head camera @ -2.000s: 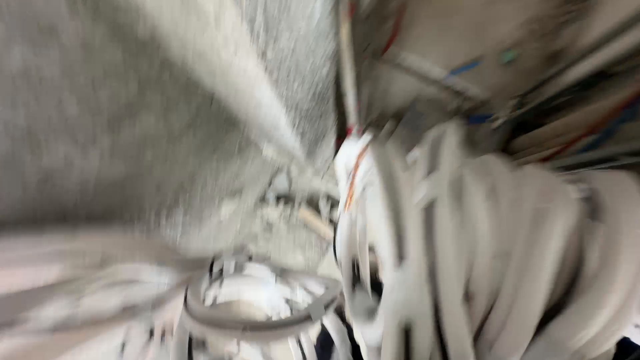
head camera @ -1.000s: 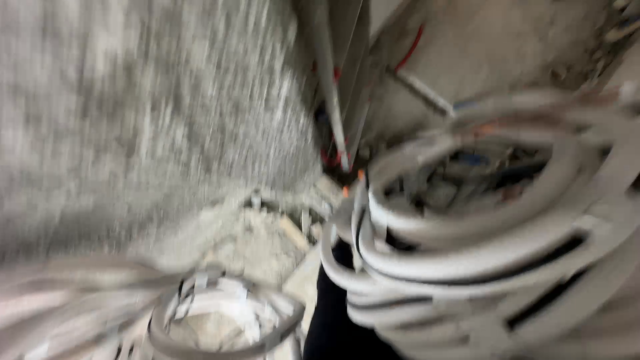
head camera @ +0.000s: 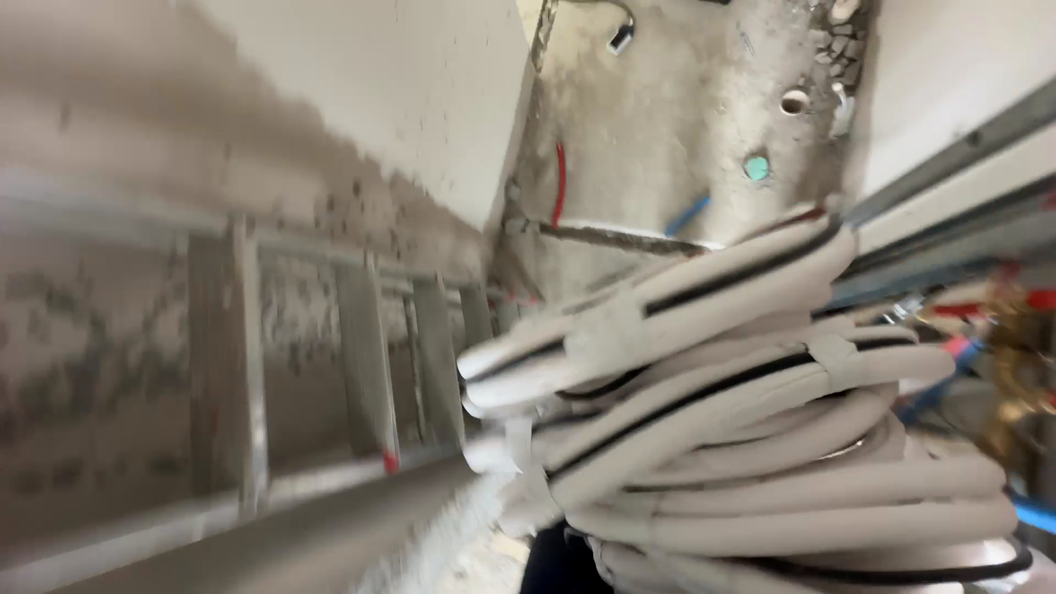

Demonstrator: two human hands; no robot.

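Thick coils of off-white insulated pipe (head camera: 726,412) fill the lower right of the head view, close to the camera. Strips of pale tape bind them in places, and dark lines run between the paired tubes. Neither my left hand nor my right hand shows, so what holds the coils is hidden. Below the coils, at the bottom edge, a piece of dark clothing (head camera: 561,565) is visible.
A metal ladder (head camera: 371,363) leans at the left by a wall. Ahead, a concrete floor (head camera: 643,124) has a red pipe (head camera: 561,186), a blue pipe (head camera: 689,216) and rubble (head camera: 841,49). Brass fittings (head camera: 1011,355) and coloured pipes are at the right.
The view has swung, bringing in the ladder and more floor. The smaller coils at lower left are out of view. The large coils now show side-on instead of as an open loop.
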